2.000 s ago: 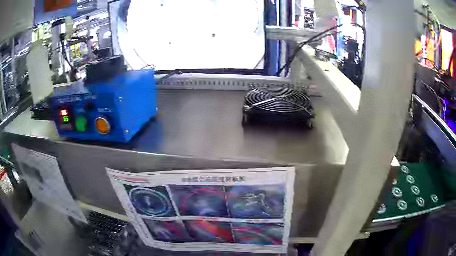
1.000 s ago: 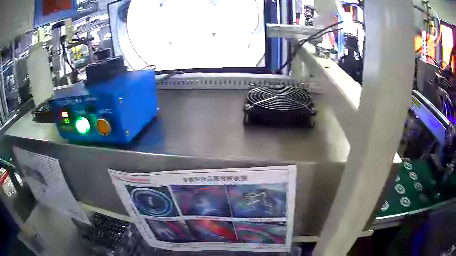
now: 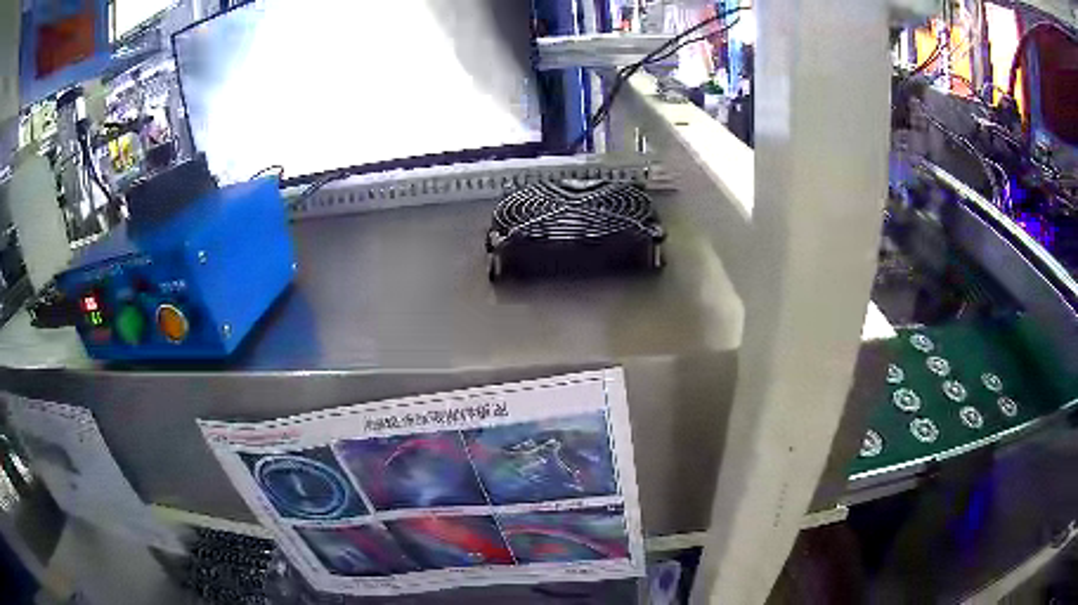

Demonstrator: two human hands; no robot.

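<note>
Neither of my hands is in the picture. A blue control box (image 3: 189,278) with red digits and green and orange buttons stands at the left of the grey metal bench (image 3: 390,278). A black fan (image 3: 577,227) with a wire guard lies flat to its right. The monitor (image 3: 367,89) behind them shows a bright, nearly blank white screen. Small silvery ring parts (image 3: 907,399) lie in rows on the green conveyor belt (image 3: 1028,366) at the right.
A thick cream post (image 3: 804,272) stands between bench and belt. A sheet with six ring photos (image 3: 437,485) hangs on the bench front; another paper (image 3: 89,473) is at the lower left, beside a dark keyboard (image 3: 236,567). Black cables (image 3: 644,71) run behind the post.
The view has turned right and tilted, so the bench things sit further left and more belt shows. The monitor's large round image has given way to near-blank white. The green button, lit brightly one second ago, is dimmer.
</note>
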